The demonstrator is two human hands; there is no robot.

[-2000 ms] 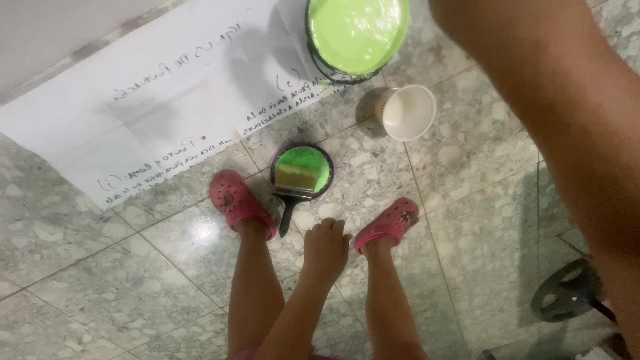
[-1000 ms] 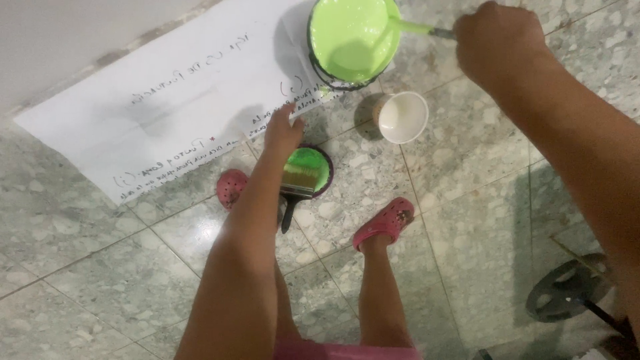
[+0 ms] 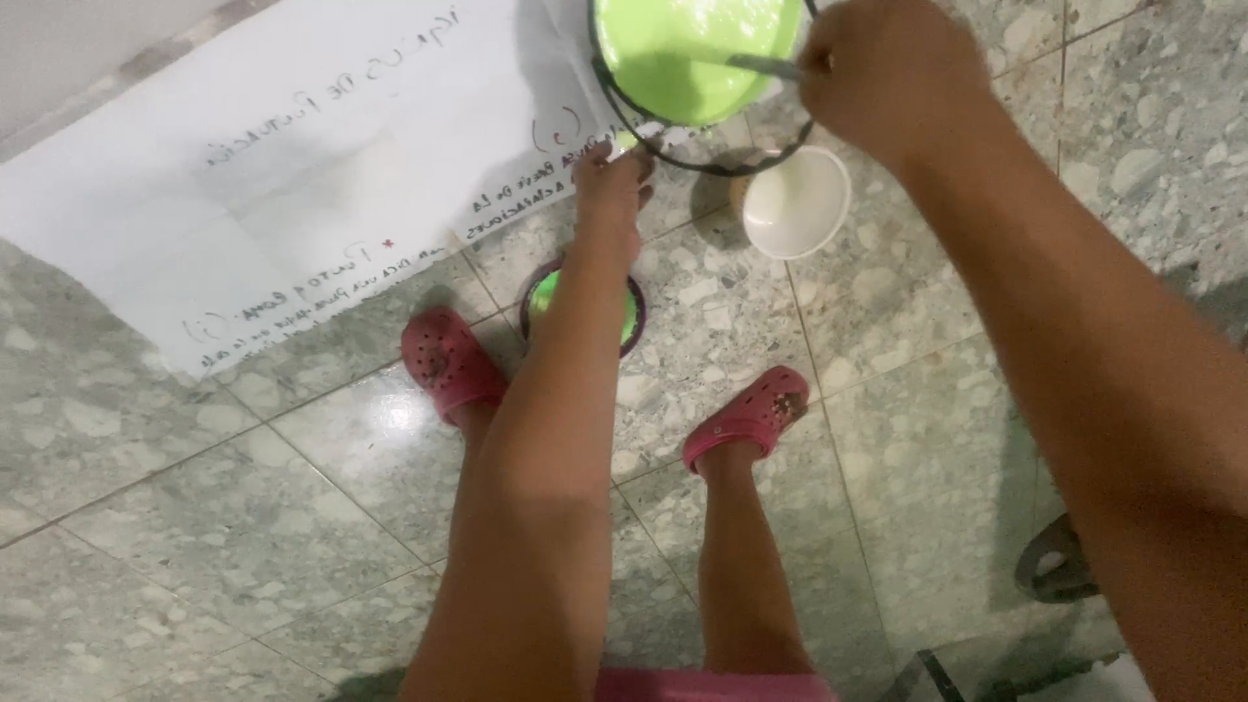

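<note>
My right hand (image 3: 882, 83) is closed around a thin stirring stick (image 3: 765, 66), whose far end lies in the bright green paint (image 3: 682, 58). The paint fills a bucket at the top edge; its dark bail handle (image 3: 721, 170) hangs out below the rim. Beside that handle, at the edge of the paper, my left hand (image 3: 614, 190) has its fingers spread and holds nothing visible; whether it touches the handle I cannot tell. Under my left forearm lies a round purple-rimmed lid or dish (image 3: 641, 317) with green paint, partly covered. The paintbrush seen earlier is hidden.
A white cup (image 3: 798, 205) stands right below the bucket. A large paper sheet with handwriting (image 3: 292, 195) spreads across the upper left of the tiled floor. Pink clogs, left (image 3: 448, 361) and right (image 3: 751, 414), flank the lid. A dark round object (image 3: 1058, 561) is at lower right.
My left hand has moved from between the clogs up to the bucket's side. My right hand, with the stick visible since a second ago, has come closer over the bucket's edge.
</note>
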